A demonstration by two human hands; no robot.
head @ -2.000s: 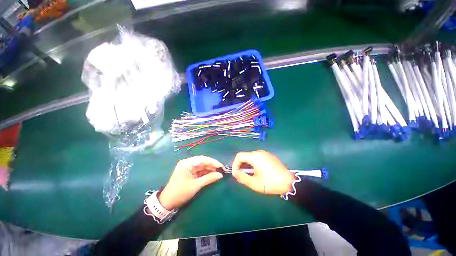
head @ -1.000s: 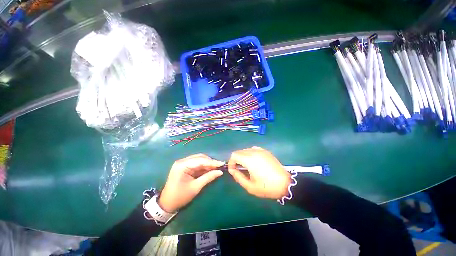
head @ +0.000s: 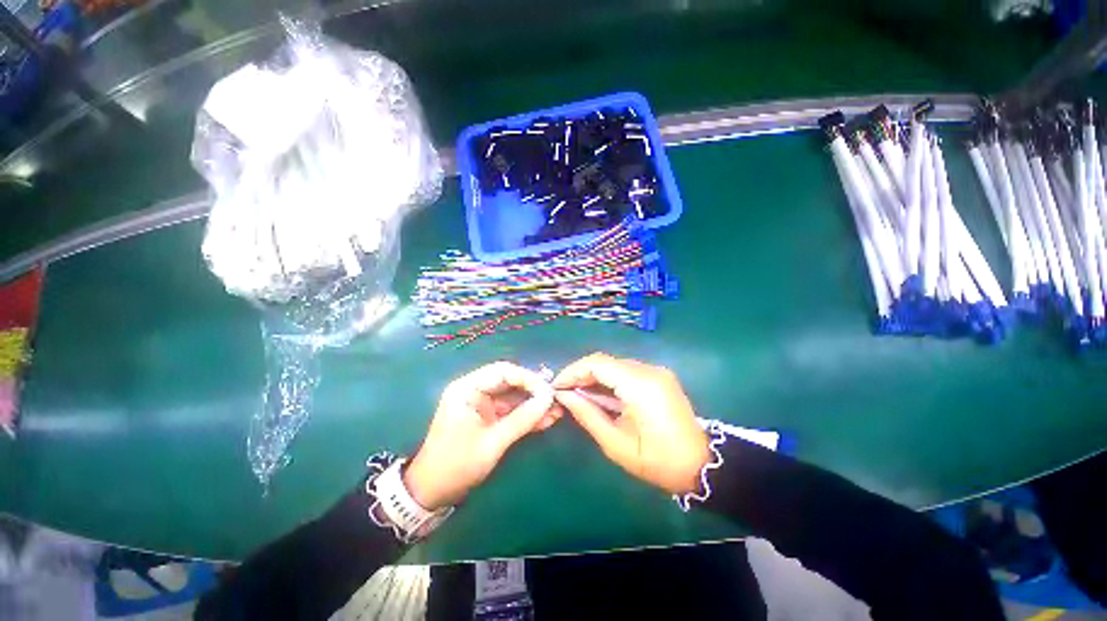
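A white sleeved cable (head: 750, 434) runs under my right hand, its blue connector end showing past my right wrist. My right hand (head: 637, 419) pinches the sleeve's other end between thumb and fingers. My left hand (head: 492, 425) meets it fingertip to fingertip and pinches the wire end or a small part there; fingers hide most of it. A blue bin (head: 510, 216) of black parts lies beyond my hands. A pile of coloured wire leads (head: 522, 291) with blue connectors lies just below the bin.
A clear plastic bag of white sleeves (head: 310, 194) stands at left, its tail trailing nearer me. Rows of finished harnesses (head: 929, 231) lie at right. A metal rail (head: 753, 119) runs behind the bin. Red, yellow and pink pieces (head: 17, 346) lie at far left.
Both hands stay together but are angled more upward at the fingertips. Less of the sleeved cable shows past my right wrist. The view has shifted slightly.
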